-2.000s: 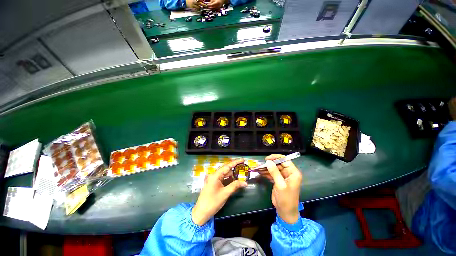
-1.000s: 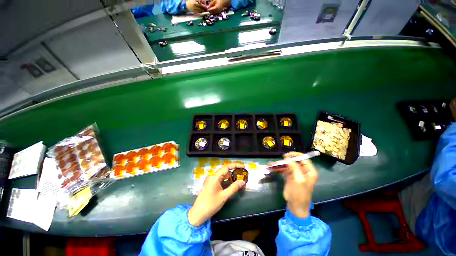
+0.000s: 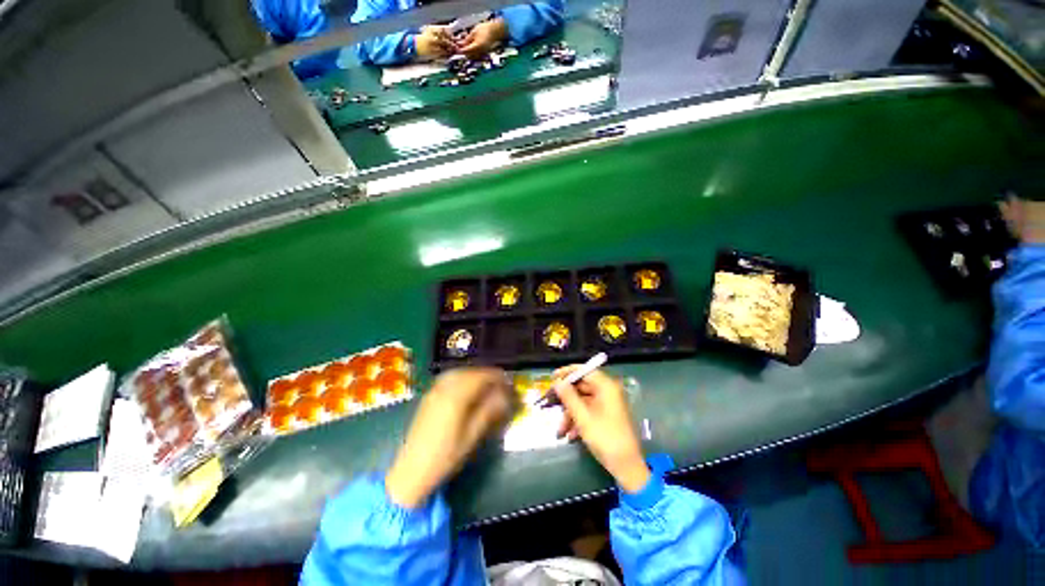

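My left hand (image 3: 449, 426) is blurred, left of the release liner sheet; I cannot tell what is in its fingers. My right hand (image 3: 604, 421) holds pale tweezers (image 3: 588, 369), their tip over the release liner sheet (image 3: 548, 428) with its yellow spots. Behind both hands lies the black blister tray (image 3: 525, 311). Its back row holds units with amber centres. In its front row the first pocket from the left holds a silvery unit (image 3: 460, 342), the second is empty, and the others hold amber-centred units (image 3: 556, 335).
Left of my hands lie the orange sticker sheet (image 3: 340, 389), bagged sticker sheets (image 3: 193, 395) and white papers (image 3: 76, 409). On the right are a black parts box of beige pieces (image 3: 751, 310) and a white scrap (image 3: 837, 321). Another worker's blue sleeve (image 3: 1023, 343) is at far right.
An amber-centred unit now sits in the front row's third pocket, empty before. The silvery unit has gone from the second pocket. My right hand and tweezers have moved left over the liner.
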